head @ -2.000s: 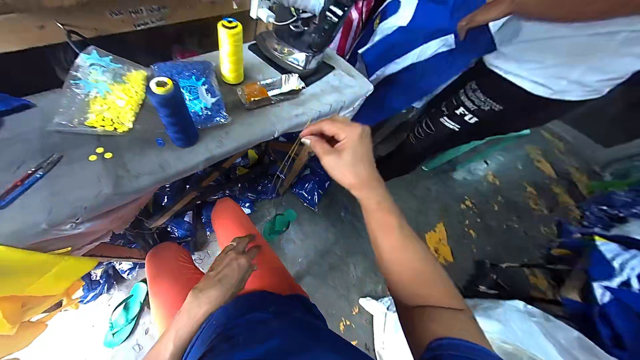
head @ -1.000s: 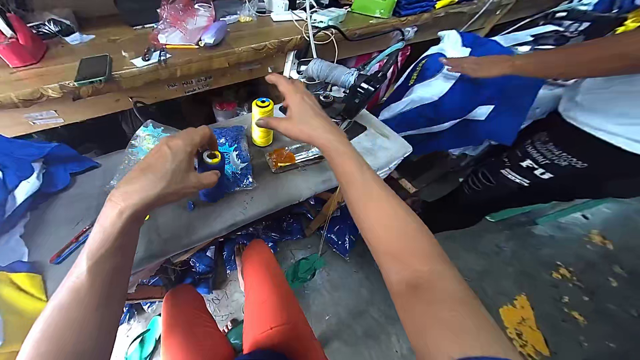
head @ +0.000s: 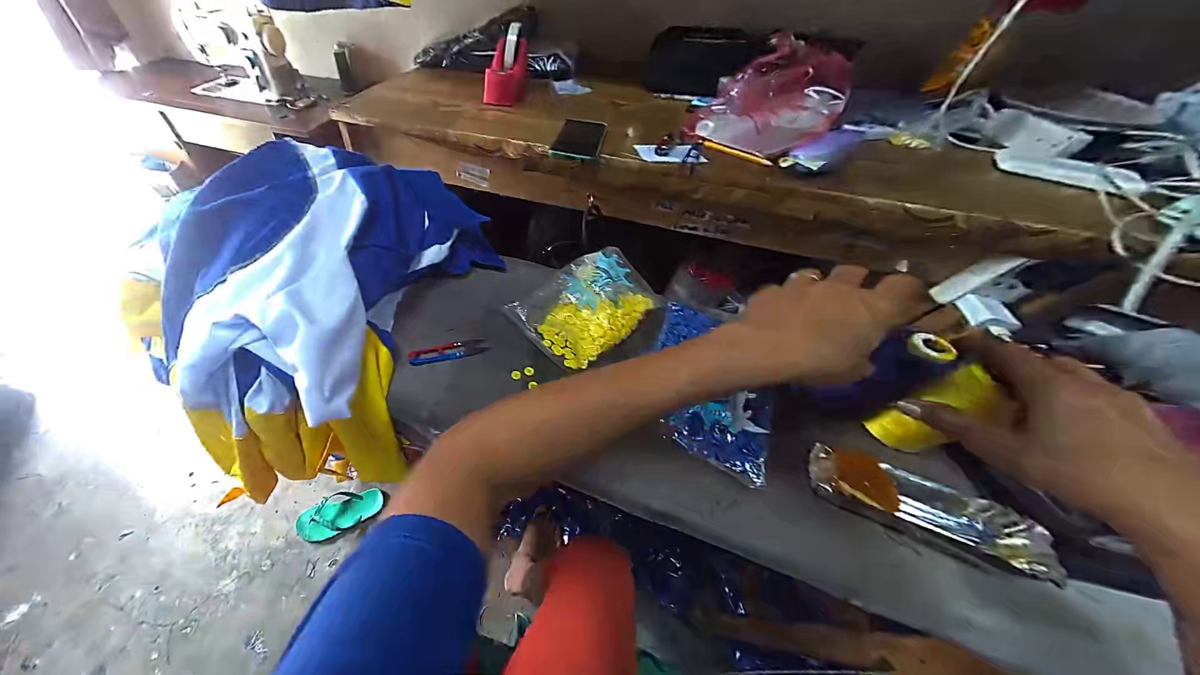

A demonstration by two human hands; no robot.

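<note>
My left hand point(head: 825, 323) reaches across the grey padded board and is closed on a dark blue thread spool point(head: 867, 370), which is blurred. My right hand point(head: 1031, 403) grips a yellow thread spool point(head: 937, 408) tilted beside the blue one. Just left of them lies a clear bag of blue buttons point(head: 722, 431), and beyond it a bag of yellow buttons point(head: 595, 319). Below the yellow spool is a clear packet with an orange-brown item point(head: 862, 478). Thread snips point(head: 448, 352) and several loose yellow buttons point(head: 523, 374) lie to the left.
Blue, white and yellow cloth point(head: 272, 281) drapes over the board's left end. Behind, a wooden bench point(head: 544, 187) holds a phone point(head: 578, 139), a red tape dispenser point(head: 507, 75), a pencil and white cables. A sewing machine point(head: 248, 56) stands at the back left. A green slipper point(head: 339, 515) lies on the floor.
My left hand has taken hold of the blue spool and my right hand the yellow one; the two spools are now close together. The view has swung to the left.
</note>
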